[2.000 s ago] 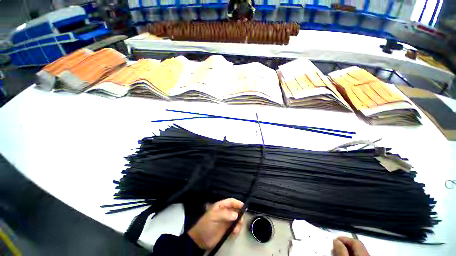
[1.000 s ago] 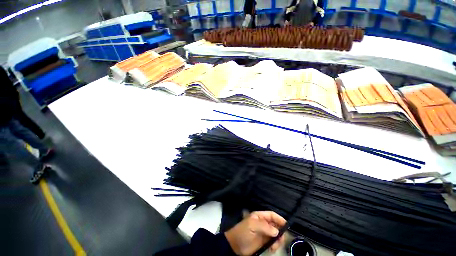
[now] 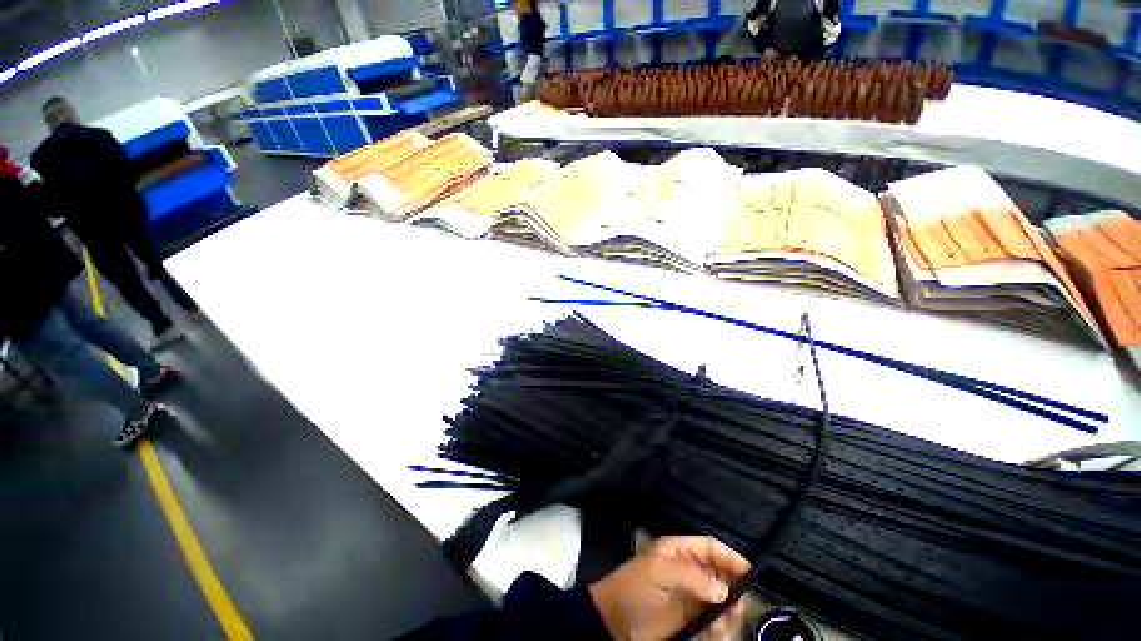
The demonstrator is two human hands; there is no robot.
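Note:
My left hand, bare with a dark sleeve, grips a single thin black strap between thumb and fingers near the bottom of the picture. The strap rises from the hand and curves up over the strap bundle. The wide bundle of black straps lies across the white table. A looser black band lies over its left part. A small round pot, dark inside, stands just right of my left hand, cut off by the lower edge. My right hand is out of the picture.
Separate thin straps lie beyond the bundle. Fanned sheet stacks with orange pieces line the table's back. Brown pieces lie on another table behind. Two people are in the left aisle by the yellow line; others stand at the back.
The view has turned left, so the table contents sit farther right. My right hand and the white piece have left the picture. People show in the left aisle. My left hand still holds the strap.

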